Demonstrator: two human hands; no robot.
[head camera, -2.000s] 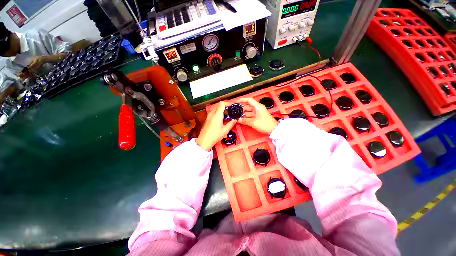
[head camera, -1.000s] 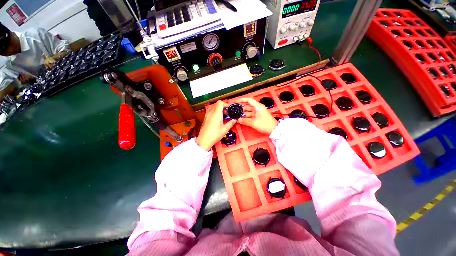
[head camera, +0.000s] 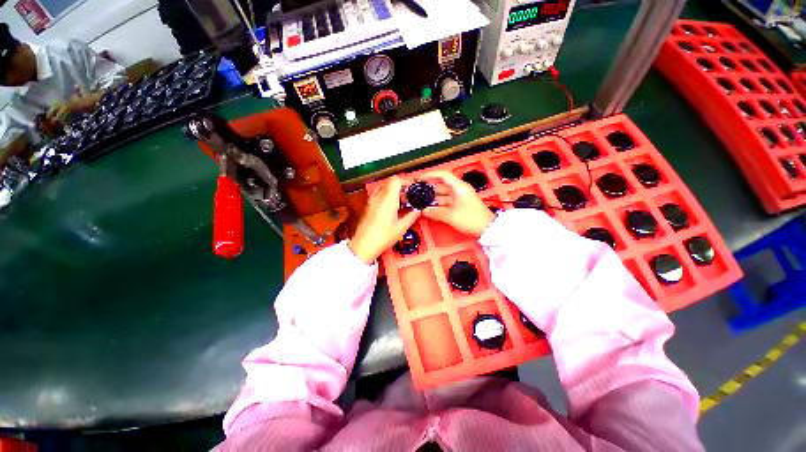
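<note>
A small black round unit (head camera: 421, 195) is held between the fingertips of both my hands, above the upper left corner of the red tray (head camera: 439, 341). My left hand (head camera: 382, 221) grips its left side and my right hand (head camera: 460, 207) its right side. The tray's square pockets hold several black round units; one near the front has a white shiny face (head camera: 488, 331). Two front-left pockets hold no unit. My right sleeve hides part of the tray.
Left of the tray stands an orange-brown fixture (head camera: 305, 168) with a toggle clamp and red handle (head camera: 228, 217). Behind are a control box (head camera: 382, 88), a power supply (head camera: 528, 40), a white paper slip (head camera: 395, 139) and two loose round units. Another red tray (head camera: 738, 106) is at right; a person (head camera: 62, 71) sits far left.
The view has shifted slightly. Both hands still hold the round unit in the same place over the tray. The person at far left has moved their hands.
</note>
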